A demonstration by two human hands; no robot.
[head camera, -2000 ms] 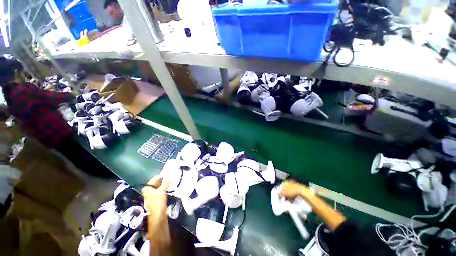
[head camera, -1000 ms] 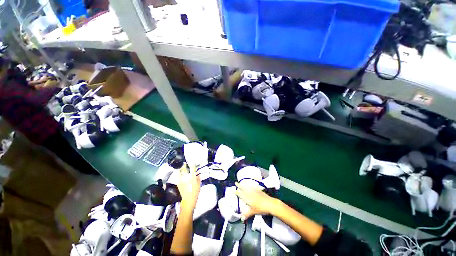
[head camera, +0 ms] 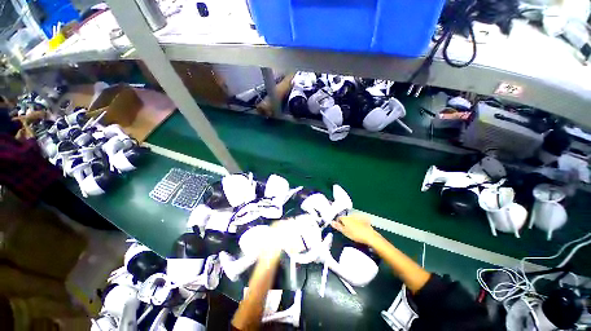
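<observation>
A pile of white and black dome cameras (head camera: 256, 210) lies on the green bench in front of me. My left hand (head camera: 272, 249) is blurred and reaches into the near middle of the pile, against a white camera (head camera: 299, 236); its fingertips are hard to make out. My right hand (head camera: 353, 228) is at the pile's right side, with its fingers at a white camera part (head camera: 324, 207). Whether it grips this part is not clear. Another white camera (head camera: 356, 266) lies just below my right hand.
More cameras (head camera: 152, 284) are heaped at the lower left. A metal grid (head camera: 181, 187) lies left of the pile. A slanted post (head camera: 175, 90) rises behind it. A blue bin (head camera: 347, 22) stands on the shelf. White cables (head camera: 512, 284) lie at right. A person's plaid sleeve (head camera: 23, 161) shows far left.
The view has shifted. My left hand has moved right across the pile, and my right hand has moved to the pile's upper right side. Cameras at the pile's right side have shifted.
</observation>
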